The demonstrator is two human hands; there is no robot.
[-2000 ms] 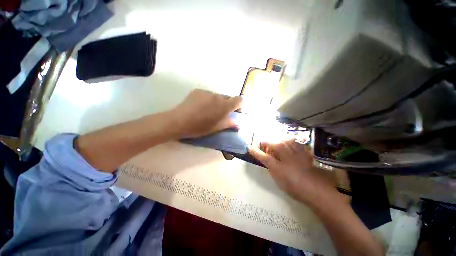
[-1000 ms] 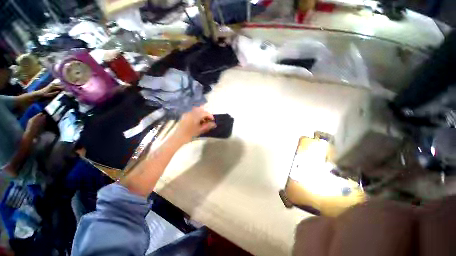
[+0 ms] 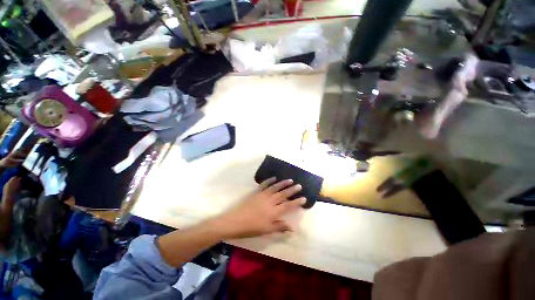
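My left hand lies with spread fingertips on the near edge of a dark flap piece, flat on the table left of the needle area. A light blue-grey piece lies on dark pieces further left, with dark edges showing. A large, blurred brown shape, possibly my right hand, is very close to the camera at the lower right, cut off by the edge; its fingers cannot be made out. The presser foot area is washed out by bright light.
The machine head stands at right; green snips and a dark piece lie below it. At left are a crumpled blue-grey heap, a white strip and a purple fan-like object. Another person's hand shows at far left.
The view has swung up and left from the first frame, then partly back right. My left hand has moved from the dark stack to the piece near the needle. A light piece now lies on the stack.
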